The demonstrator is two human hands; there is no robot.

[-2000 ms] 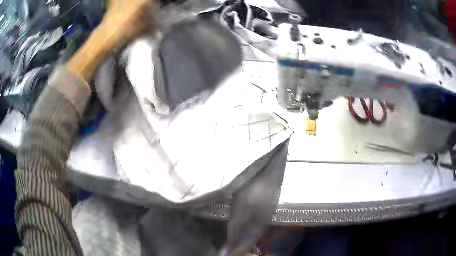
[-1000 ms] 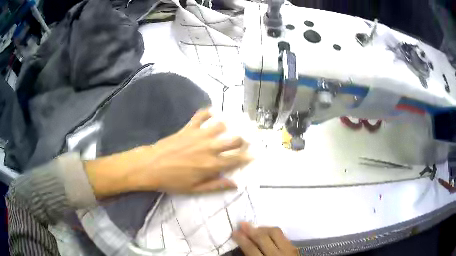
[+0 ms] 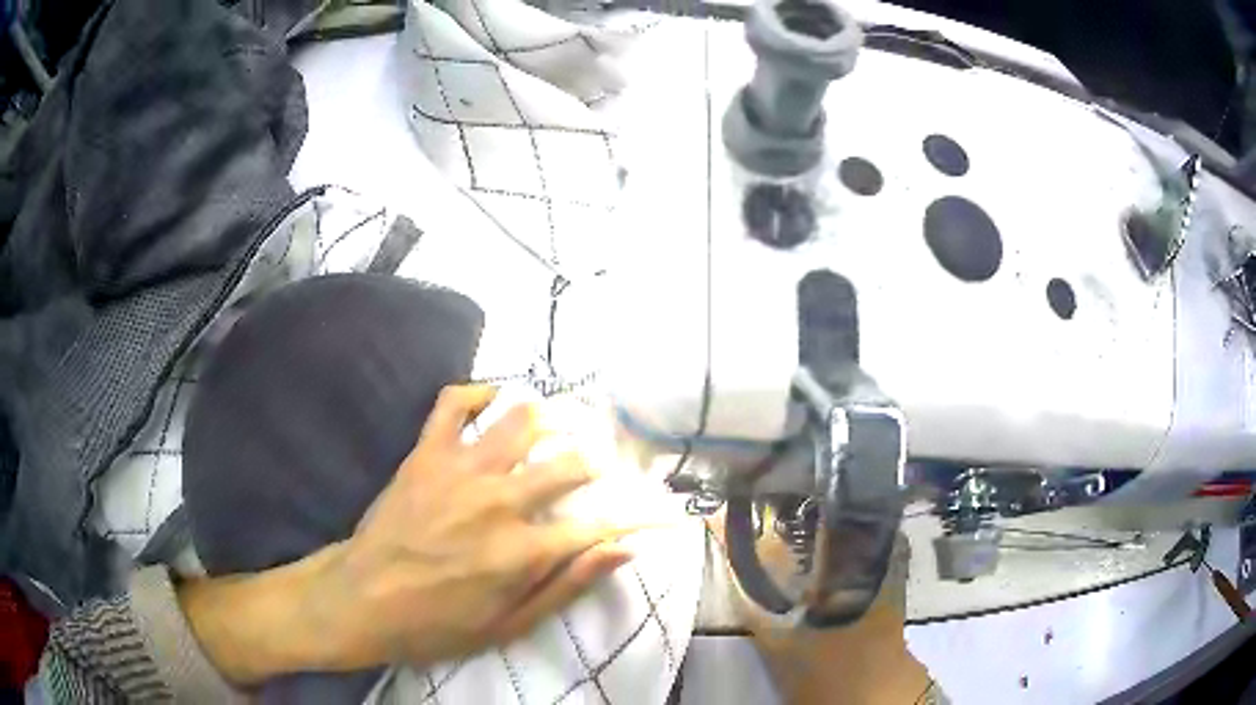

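Note:
A quilted panel lies white side up (image 3: 510, 152) with dark diamond stitch lines, its right edge running under the sewing machine head (image 3: 1047, 372). A smooth dark grey rounded piece (image 3: 317, 400) lies on it. My left hand (image 3: 482, 551) rests palm down on the panel, fingers spread a little, left of the brightly lit needle area. My right hand (image 3: 840, 647) is at the front of the needle area, partly hidden behind the machine's grey metal parts. Its fingertips and whatever they touch are hidden.
Dark grey fabric (image 3: 165, 152) is bunched at the left, beside a dark toothed strip. Thin metal tweezers (image 3: 1061, 539) lie on the machine bed at the right. The white table (image 3: 1088, 647) has a curved front edge. A red object (image 3: 21, 640) shows at lower left.
The lifted panel has come down flat. My left hand has stayed on it over the last second. My right hand has moved from the table's front up beside the needle area. The view has shifted over the machine head.

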